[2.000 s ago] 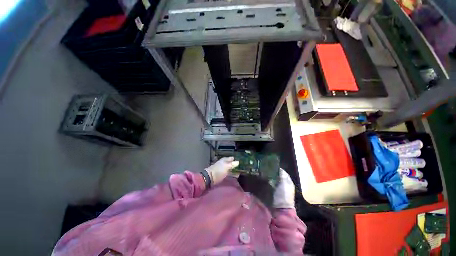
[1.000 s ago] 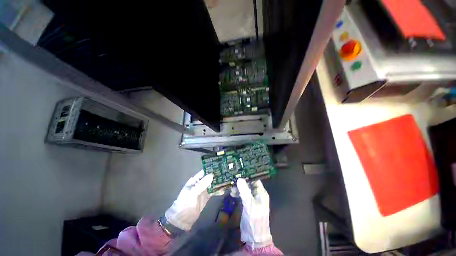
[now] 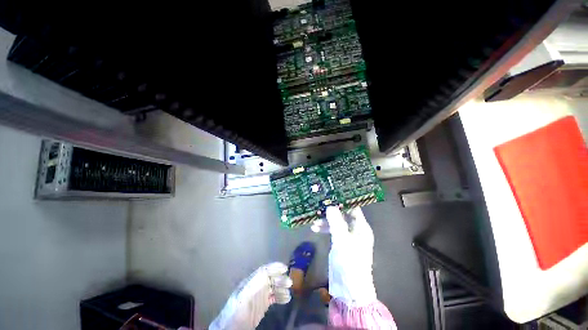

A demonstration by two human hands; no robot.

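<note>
My right hand (image 3: 348, 248), in a white glove with a pink sleeve, holds a green circuit board (image 3: 325, 187) by its near edge, at the row of light connectors. The board is slightly tilted, in front of the open side of the magazine rack (image 3: 258, 184). My left hand (image 3: 258, 290), also white-gloved, is apart from the board at the lower middle, its fingers curled and holding nothing visible. Several circuit boards (image 3: 327, 106) sit between the rack's black ribbed sides.
A smaller metal rack with boards (image 3: 119, 169) stands on the floor at the left. A black crate (image 3: 138, 306) is at the lower left. A white bench with a red mat (image 3: 548, 190) is at the right. A blue shoe (image 3: 302, 256) shows below the board.
My left hand has let go of the board and moved down. My right hand has moved the board up and right, nearer the rack. The view has moved closer to the rack.
</note>
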